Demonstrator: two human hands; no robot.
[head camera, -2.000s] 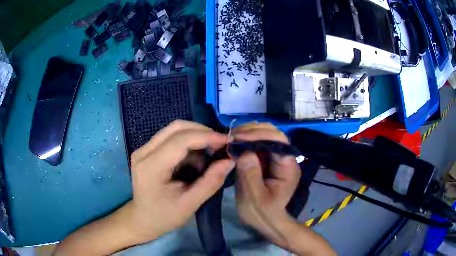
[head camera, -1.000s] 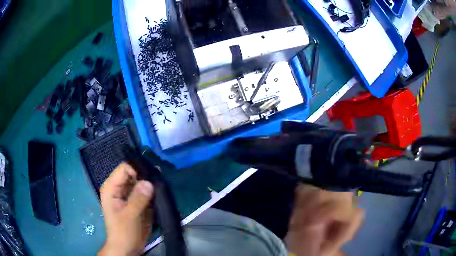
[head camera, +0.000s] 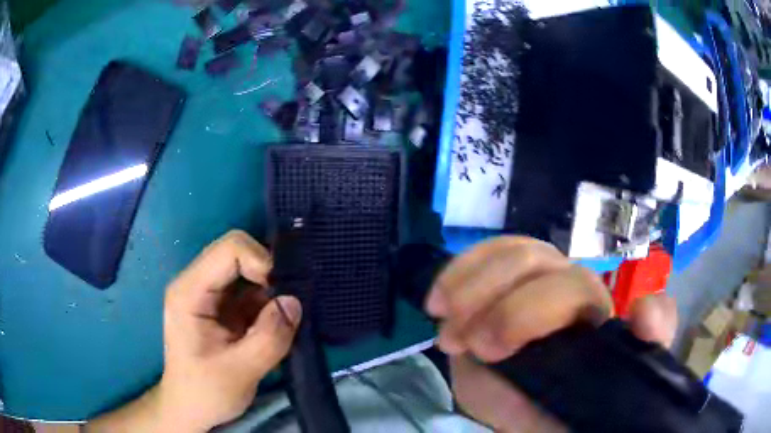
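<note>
My left hand (head camera: 224, 326) holds a black headband (head camera: 314, 380) near its end, between thumb and fingers. The end lies over the left side of a black tray with a dense grid of holes (head camera: 351, 245). My right hand (head camera: 524, 309) is shut around a thick black electric screwdriver (head camera: 609, 380), its front end pointing left toward the tray. The tip of the screwdriver is blurred and cannot be made out. A small pale mark shows on the headband end.
A loose pile of small cover plates (head camera: 355, 101) lies behind the tray. A glossy black slab (head camera: 118, 169) lies at left. At right, a blue tray (head camera: 441, 169) holds dark screws (head camera: 482, 93) and a screw feeder (head camera: 583, 118). A red stool (head camera: 640, 279) stands beyond.
My right hand, empty and blurred at lower right one second ago, now grips the screwdriver and has brought it left. My left hand still holds the headband. The view has shifted.
</note>
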